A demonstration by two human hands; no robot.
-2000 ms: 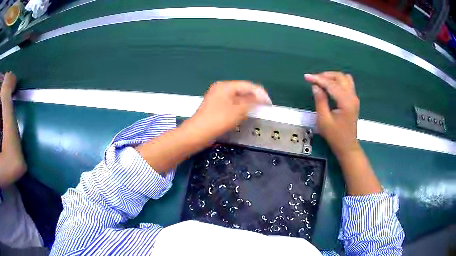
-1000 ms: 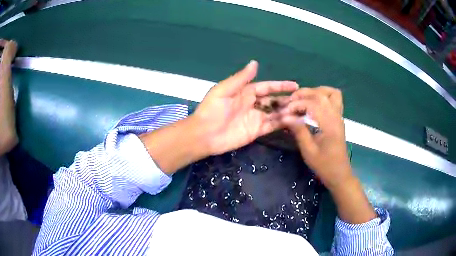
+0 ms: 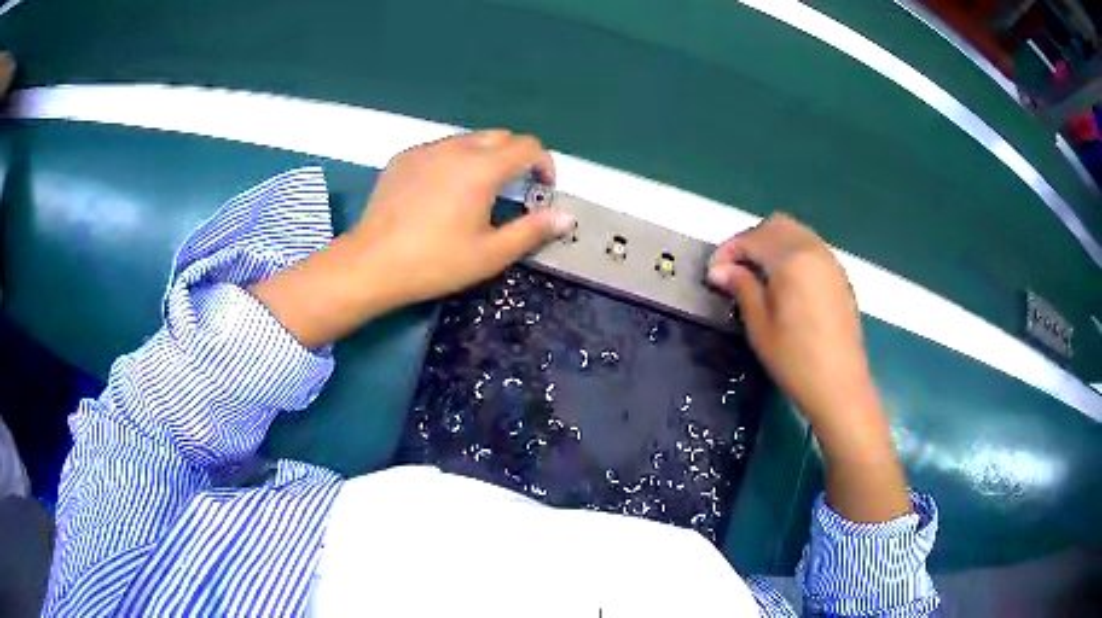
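Note:
A grey metal plate [image 3: 641,256] lies tilted along the back edge of a black tray [image 3: 616,404], with brass-coloured centres showing in its holes. My left hand [image 3: 453,217] is at the plate's left end, thumb on its face by the leftmost hole and fingers around the end. My right hand [image 3: 792,314] is at the right end, fingertips pinched together on the plate and covering its rightmost hole. Whether a ring is between them is hidden. Many small dark rings with shiny arcs lie scattered in the tray.
Behind the plate runs a white line [image 3: 242,115] beside the dark green belt [image 3: 580,85]. Another grey plate [image 3: 1048,324] lies on the white line at the right. Part of another person's hand [image 3: 6,73] shows at the left edge. Objects stand at the top right.
My hands were together above the tray, left palm open; they have moved apart and down to the two ends of the plate. The view has shifted slightly.

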